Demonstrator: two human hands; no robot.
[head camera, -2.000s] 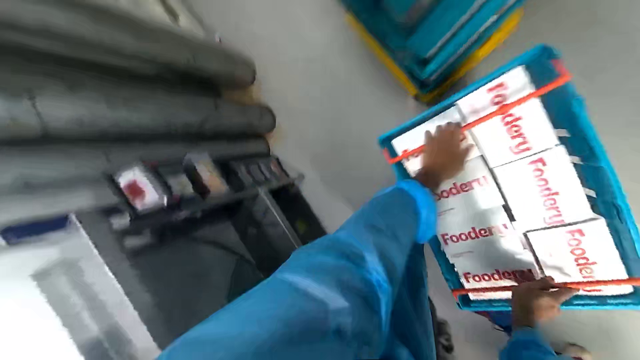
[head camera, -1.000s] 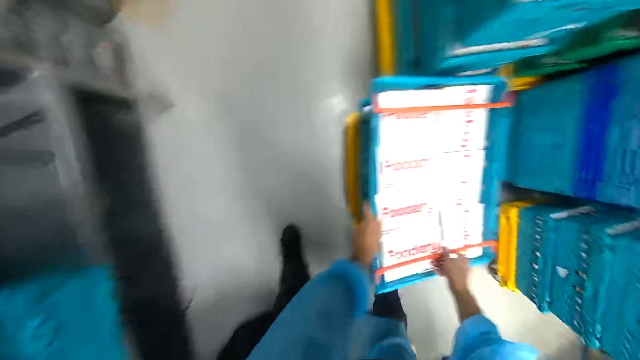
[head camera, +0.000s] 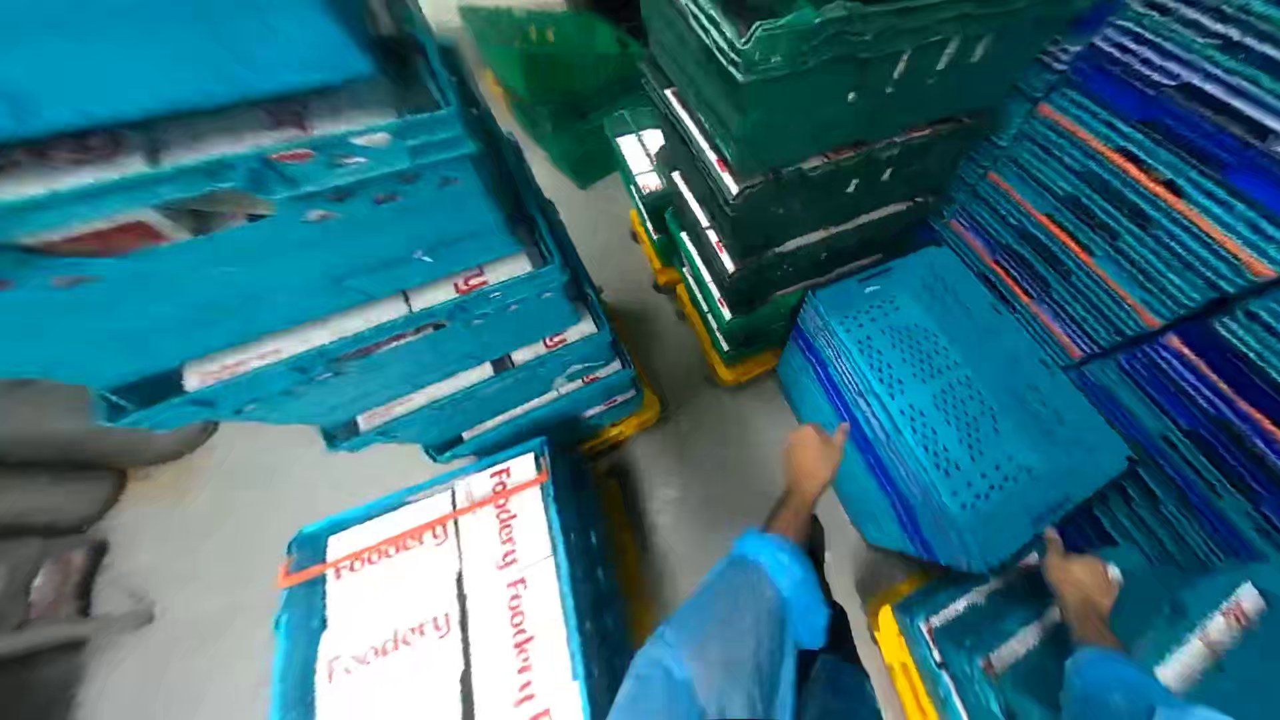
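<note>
My left hand (head camera: 812, 462) is at the left side of a stack of folded blue plastic crates (head camera: 945, 385), its fingers against or close to the side. My right hand (head camera: 1080, 580) is by the near right corner of that stack; whether it grips is unclear. At lower left, a blue crate (head camera: 583, 580) holds white cardboard boxes (head camera: 390, 600) printed "Foodery", with an orange strap (head camera: 410, 540) across them. A roll with a printed wrapper (head camera: 1210, 637) lies at the lower right.
Tall stacks of blue crates (head camera: 300, 250) with boxes stand at left on a yellow dolly (head camera: 628, 418). Dark green crates (head camera: 860, 110) stack up ahead. Strapped folded crates (head camera: 1130, 200) fill the right. Another yellow dolly (head camera: 900, 660) sits near my legs. Grey floor (head camera: 690, 430) runs between.
Both hands have left the crate of white boxes, which they touched before, and are now at the folded crates. The view has swung strongly to the right.
</note>
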